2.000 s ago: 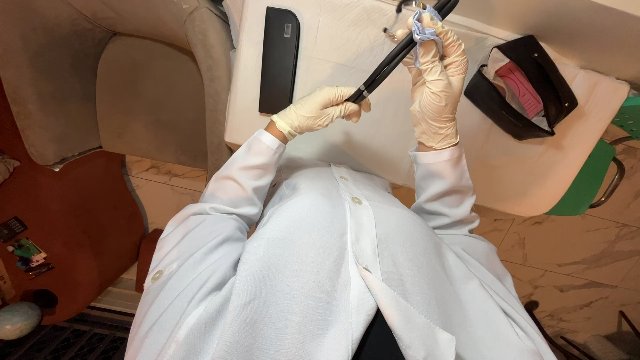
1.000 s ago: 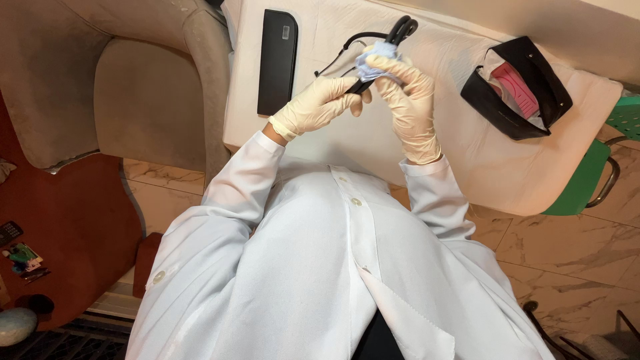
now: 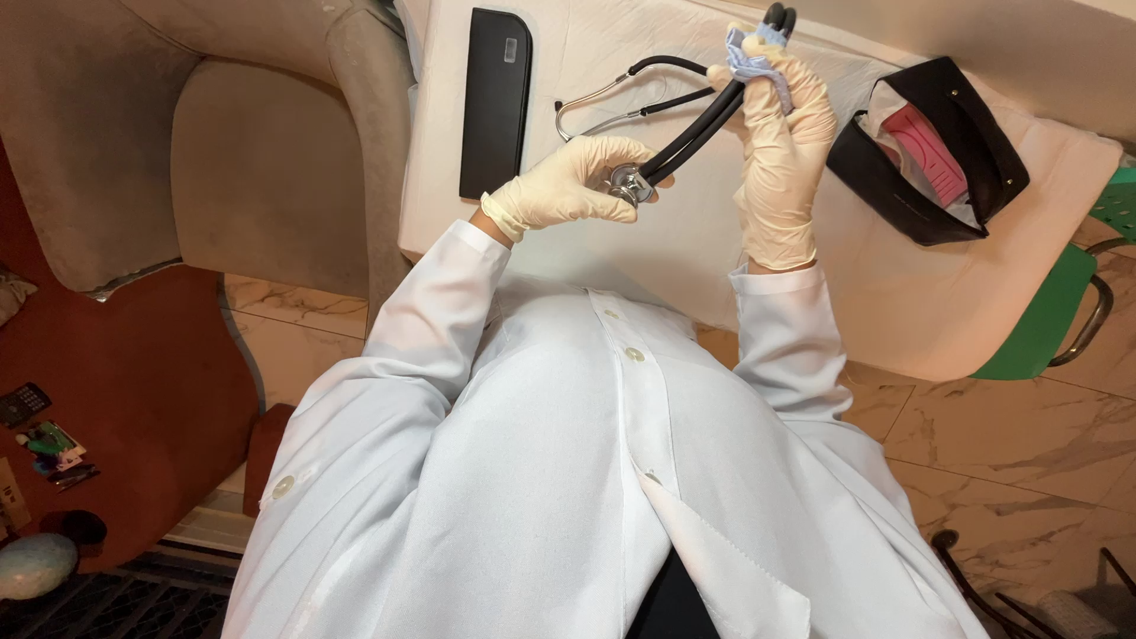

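My left hand (image 3: 572, 185), in a cream latex glove, grips the metal chest piece of a black stethoscope (image 3: 697, 133). Higher up, my right hand (image 3: 781, 142), gloved alike, pinches a crumpled light blue cloth (image 3: 751, 64) around the black tubing. The tubing runs slanting between both hands and loops above the right one. The stethoscope's metal ear tubes (image 3: 593, 94) extend leftward over the white-covered surface. Part of the chest piece is hidden by my left fingers.
On the white-covered table (image 3: 896, 302) lie a flat black case (image 3: 495, 105) at the left and an unzipped black pouch (image 3: 896, 200) with a pink item (image 3: 925, 153) at the right. A grey upholstered chair (image 3: 266, 169) stands left. Green material (image 3: 1034, 324) shows under the table cover's right end.
My left hand now holds the chest piece, which was not visible one second ago. My right hand has moved up and right with the cloth, and a longer stretch of tubing shows between the hands.
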